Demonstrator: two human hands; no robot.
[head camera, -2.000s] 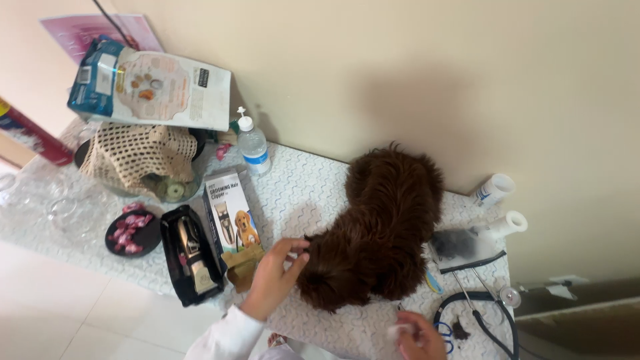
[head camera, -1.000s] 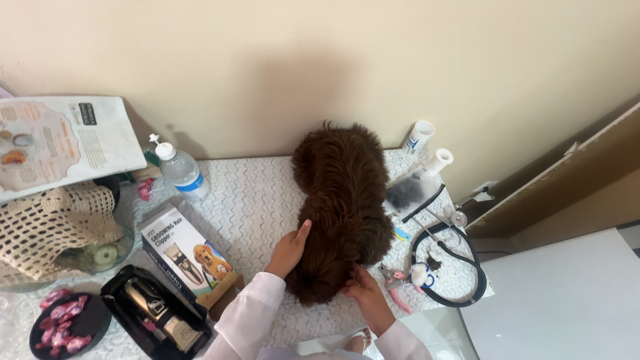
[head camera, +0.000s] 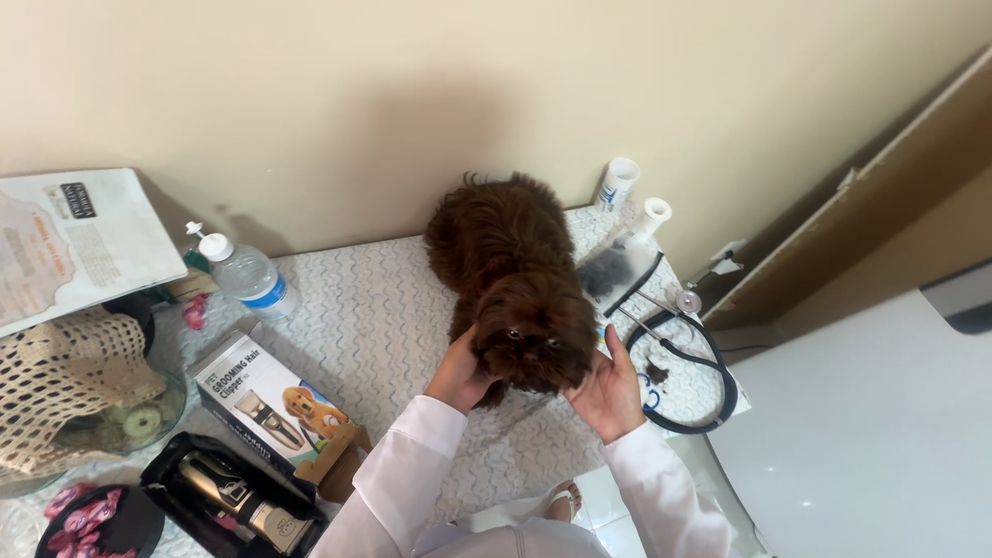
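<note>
A small brown long-haired dog (head camera: 511, 240) lies on the patterned tablecloth, its face turned toward me. My left hand (head camera: 459, 373) cups one side of its head, the fingers partly hidden under the fur. On the other side, my right hand (head camera: 608, 387) touches the jaw with its palm up and its thumb apart. To the right of the dog lie a black stethoscope (head camera: 725, 387), a tuft of dark hair (head camera: 657, 374) and blue scissor handles (head camera: 649, 394), partly seen. A clear bag of dark hair (head camera: 608, 271) rests behind them.
At left stand a pump bottle (head camera: 260, 283), a pet hair clipper box (head camera: 267, 403), a clipper in a black case (head camera: 240, 500), a dark bowl of wrapped sweets (head camera: 101, 523) and a crocheted cloth (head camera: 70, 380). A white container (head camera: 618, 186) stands near the wall.
The dog's head has come up, and its face now shows. My hands have moved to both sides of its head. The pink item near my right hand a second ago no longer shows.
</note>
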